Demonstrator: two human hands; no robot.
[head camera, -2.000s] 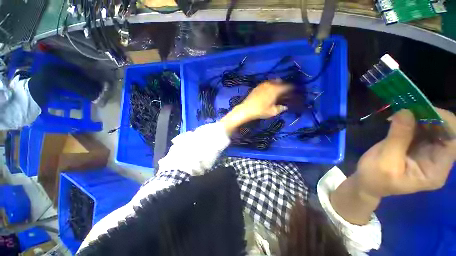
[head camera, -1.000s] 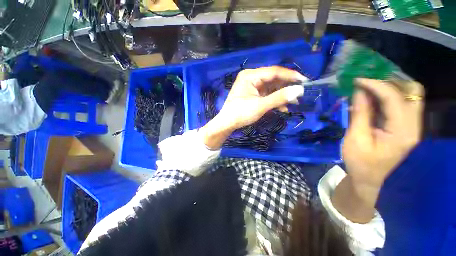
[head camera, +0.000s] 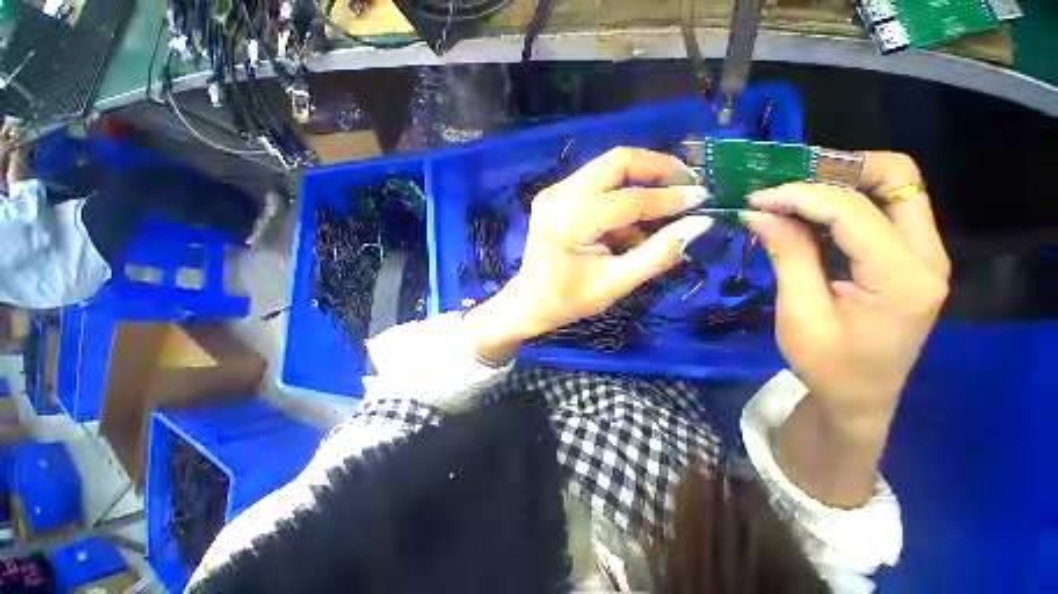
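Note:
A green circuit board (head camera: 760, 169) with silver connectors at its right end is held up over the right part of the large blue bin (head camera: 650, 362). My right hand (head camera: 859, 273) grips it from below and the right. My left hand (head camera: 592, 238), with white-wrapped fingertips, is at the board's left end, thumb and fingers pinched together; a thin pale strand or edge runs between the two hands' fingertips. Whether a cable is in the left fingers is hard to tell. The soldering iron (head camera: 738, 58) points down just above the board. Black cables (head camera: 603, 319) lie in the bin.
A narrower blue bin (head camera: 348, 377) with dark cables stands at left. More boards (head camera: 940, 21) lie on the bench at upper right. Cables with silver ends (head camera: 238, 58) hang over the bench edge (head camera: 464, 53) at upper left. Another person's sleeve (head camera: 46, 250), a cardboard box and blue crates are at left.
My left hand has risen from the cables in the bin to the board. My right hand has brought the board left and turned it level, below the iron.

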